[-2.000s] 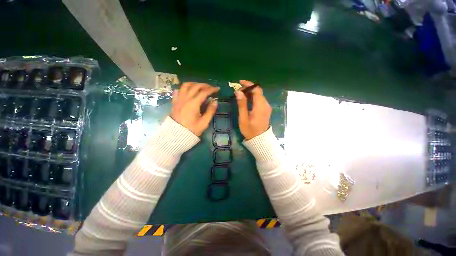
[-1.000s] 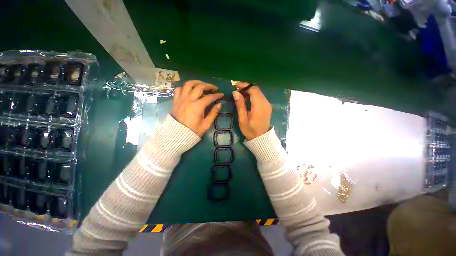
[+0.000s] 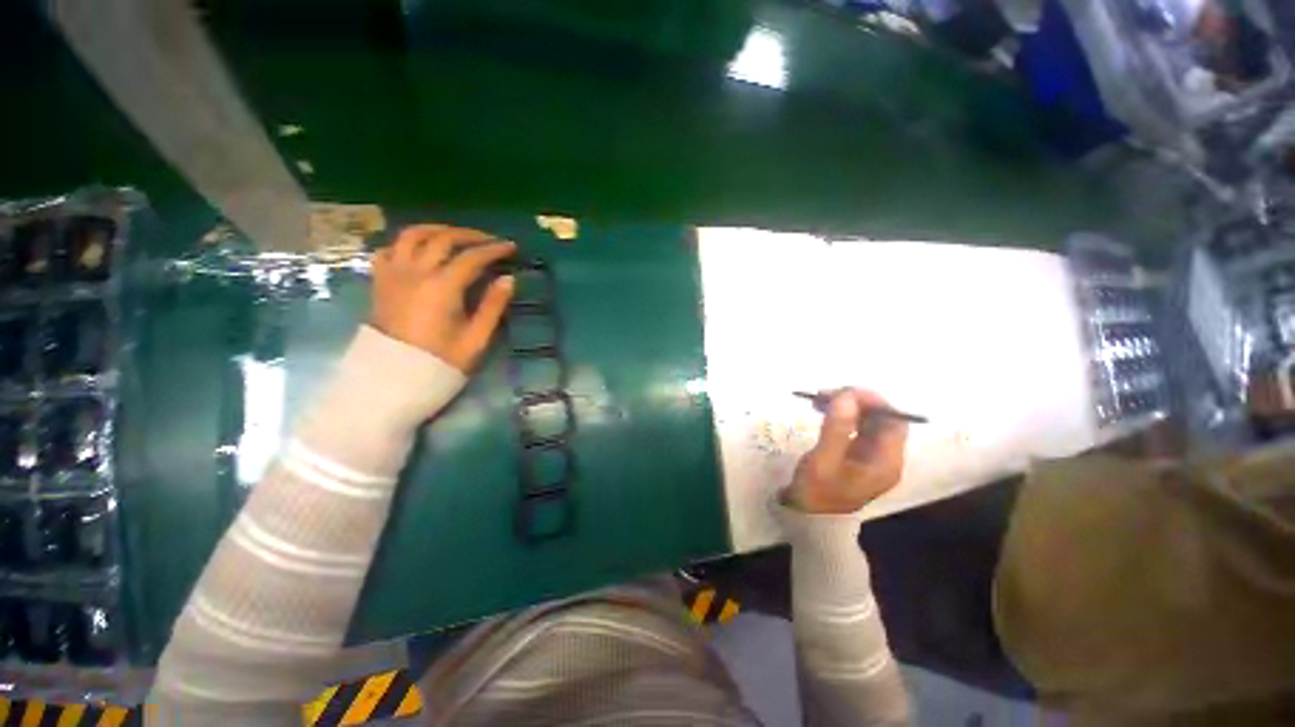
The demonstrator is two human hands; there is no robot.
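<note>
Several black watch case frames lie in a column on the green mat. My left hand rests at the far end of the column, its fingertips at the top frame; whether they grip it is hard to tell. My right hand is over the white sheet and holds a thin dark pen-like stick, likely tweezers. Tiny specks, likely the small parts, lie on the sheet left of my right hand.
A filled blister tray is at the left edge. Another filled tray is beyond the sheet at right. A pale post stands at the far left. A person's brown-clothed part is at lower right. A small yellowish piece lies behind the column.
My right hand has moved from the top of the column to the right, over the white sheet, with the stick. My left hand stays at the top frame. The view has shifted right.
</note>
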